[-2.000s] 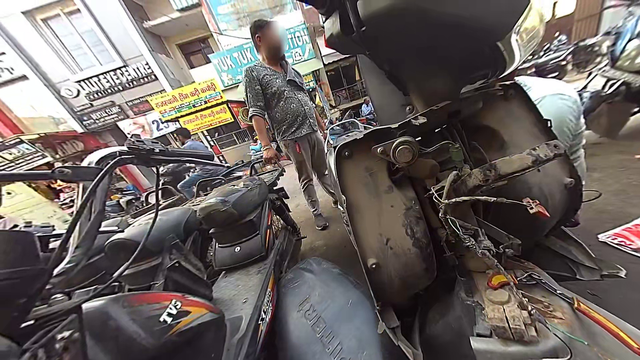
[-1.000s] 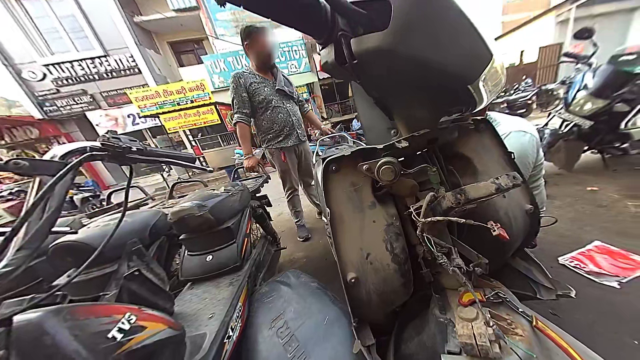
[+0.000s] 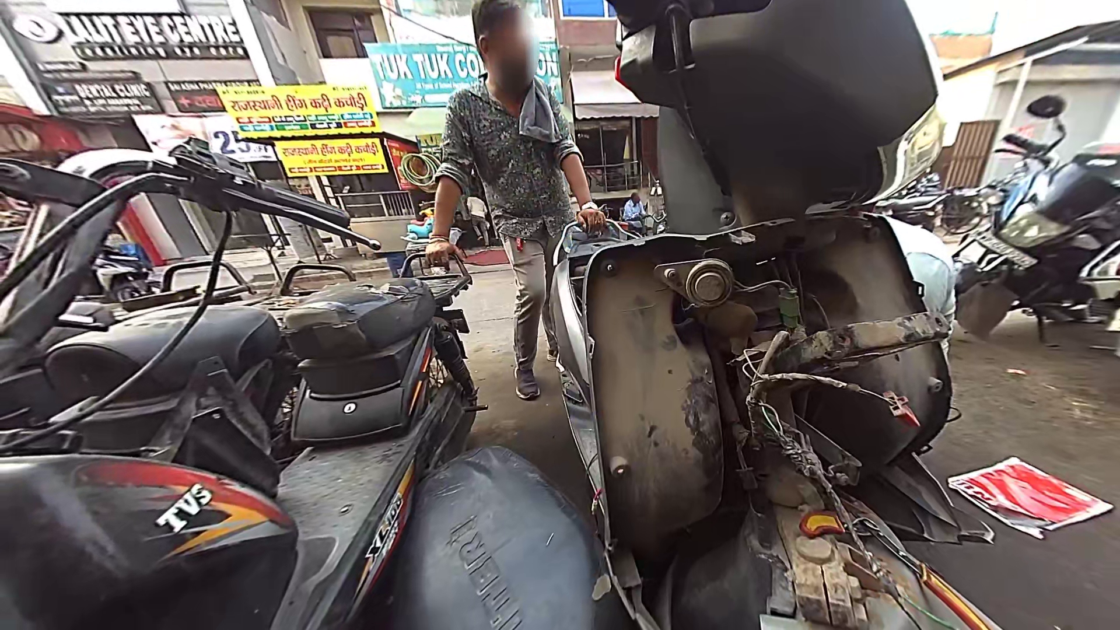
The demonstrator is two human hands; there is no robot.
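Observation:
Neither of my hands shows in the head view. In front stands a partly stripped scooter, its dusty inner leg-shield panel (image 3: 656, 420) exposed. A round ignition lock (image 3: 707, 282) sits at the panel's top, and a tangle of bare wiring (image 3: 801, 446) hangs down the middle. Above it are the dark handlebar cover (image 3: 787, 105) and the headset. A dirt-caked metal bracket (image 3: 862, 341) juts to the right. Low down lies a metal fitting (image 3: 814, 582) beside a red and yellow part (image 3: 821, 524). A black scooter seat (image 3: 503, 542) is at the bottom centre.
A TVS moped (image 3: 350, 507) and other two-wheelers fill the left. Another person (image 3: 516, 166) stands behind, one hand on a rear rack (image 3: 446, 276), the other by the scooter. A person's pale clothing (image 3: 926, 262) shows behind the scooter. A red and white packet (image 3: 1028, 494) lies on the ground; a parked motorcycle (image 3: 1041, 227) stands right.
The standing person has come closer, between the moped and the scooter, and now leans forward with both arms lowered. The view has swung to the right.

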